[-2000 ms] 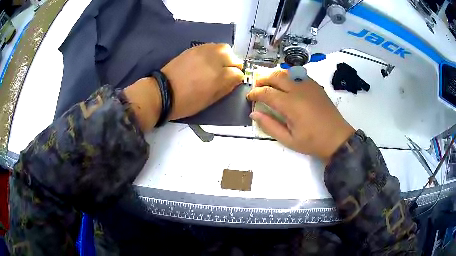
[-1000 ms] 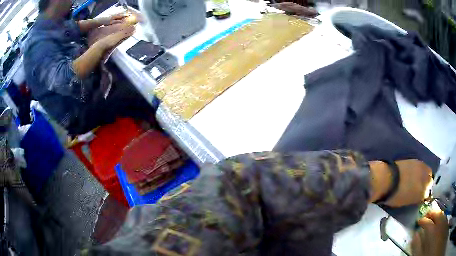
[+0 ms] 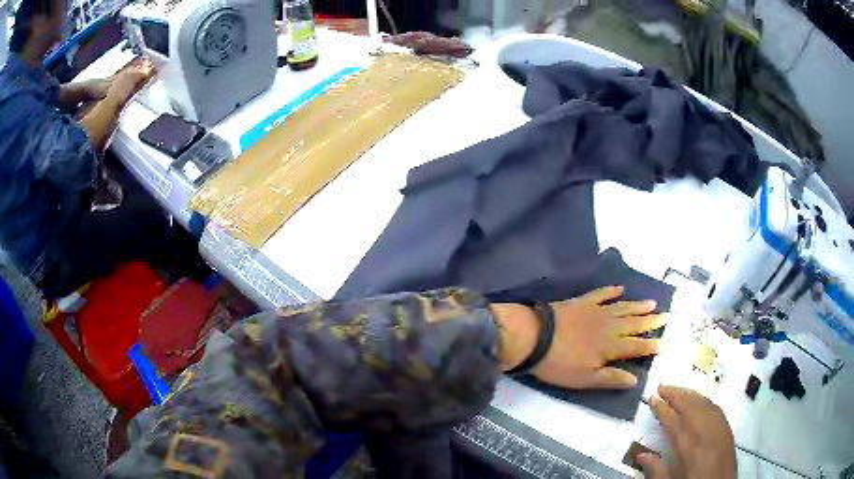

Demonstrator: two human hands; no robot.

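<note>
A dark grey garment panel lies on the white table, its near end left of the sewing machine. My left hand lies flat on this end, fingers spread towards the machine, gripping nothing. My right hand is at the lower right, by the panel's near corner. Its fingers and thumb are apart and I see nothing held. Whether its fingertips touch the cloth is unclear. The needle area is small and blurred. Small black labels lie in a pile, with a small dark piece beside them.
More dark grey cloth is heaped at the table's far side. A tan strip covers the left of the table. A person works at another machine at far left. Red and blue crates stand below left. A ruler edges the table.
The view has swung left from the machine, then partly back. My left hand has opened flat on the cloth, away from the needle. My right hand has moved off the presser foot towards the table's front.
</note>
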